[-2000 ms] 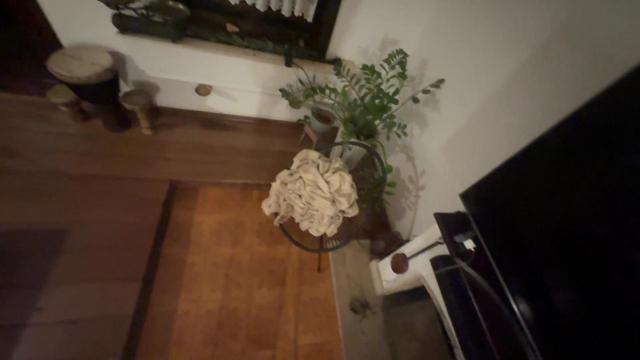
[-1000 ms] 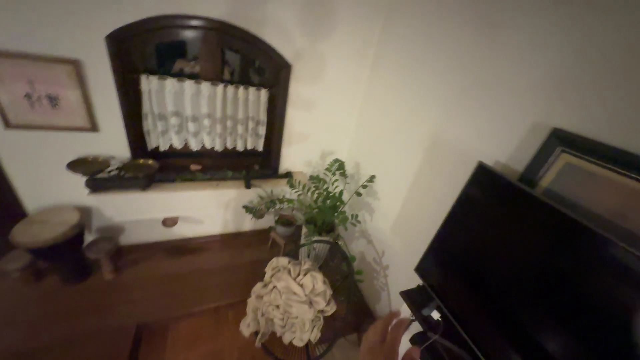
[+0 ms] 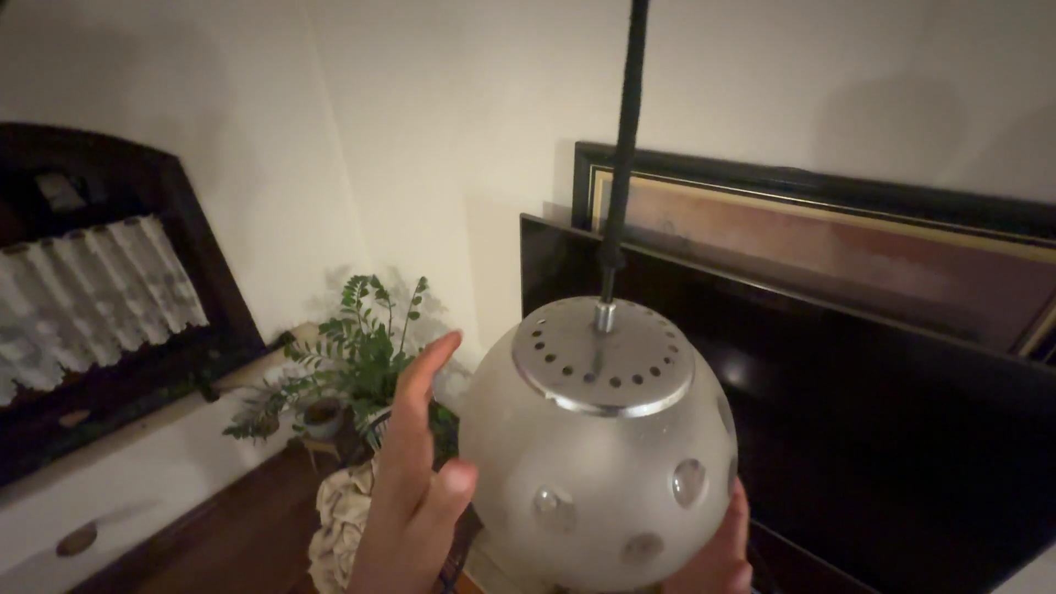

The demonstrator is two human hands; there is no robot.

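A frosted glass globe pendant lamp (image 3: 594, 470) with clear round dimples and a perforated metal cap (image 3: 604, 356) hangs from a dark cord (image 3: 629, 124). Just left of the globe is my left hand (image 3: 417, 487), its fingers extended and its thumb apart, holding nothing. My right hand (image 3: 722, 549) is at the globe's lower right side, mostly hidden behind the glass; whether it grips or only touches the lamp cannot be told.
Behind the lamp stand a large black television (image 3: 866, 429) and a framed picture (image 3: 866, 247). A potted plant (image 3: 363, 355) and a crumpled beige cloth (image 3: 340, 520) are at the left, near a dark arched window frame (image 3: 219, 256) with a white curtain (image 3: 107, 289).
The view has swung up and right, and the pendant lamp has come into view. Both hands are now beside it; a second ago only part of one hand showed at the bottom.
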